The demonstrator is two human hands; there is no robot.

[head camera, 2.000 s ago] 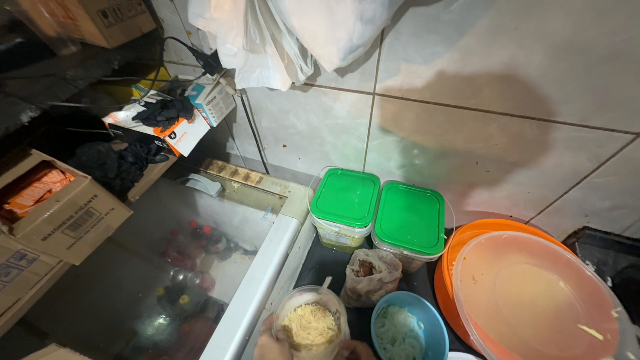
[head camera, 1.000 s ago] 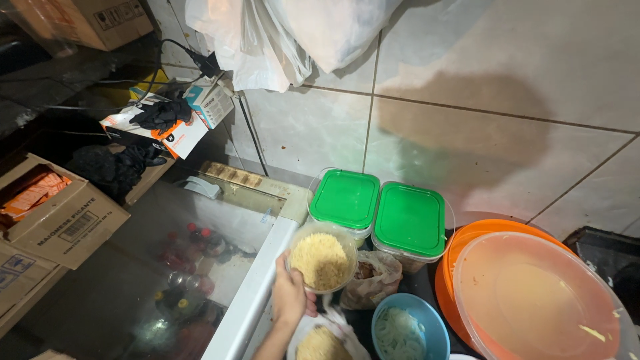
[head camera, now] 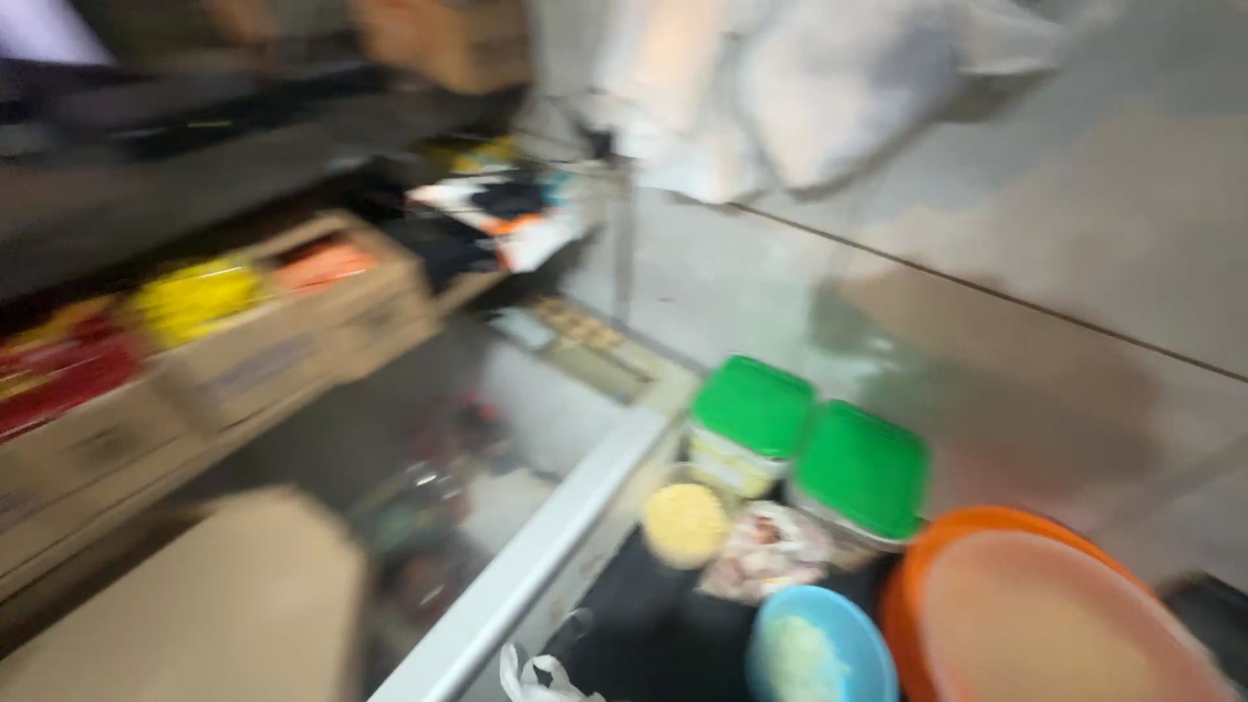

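Observation:
Neither of my hands shows in the blurred head view. A clear tub of pale yellow grated food (head camera: 684,525) stands on the dark surface, against the nearer green-lidded tub (head camera: 754,407). A second green-lidded tub (head camera: 861,470) is beside that one. In front of them sits a plastic bag with reddish-brown contents (head camera: 767,551). A blue bowl (head camera: 822,648) holds pale, whitish pieces. Part of a white plastic bag (head camera: 548,678) shows at the bottom edge.
Right of the bowl is an orange basin (head camera: 975,541) under a translucent cover. At left, a glass-topped chest cooler (head camera: 546,546) holds bottles. Cardboard boxes (head camera: 263,356) with yellow, red and orange packets line a shelf above it. White bags (head camera: 809,88) hang on the tiled wall.
The tub of grated food, held in my hand a second ago, now stands by the green-lidded tubs. My hand has left the view, and the view has swung left.

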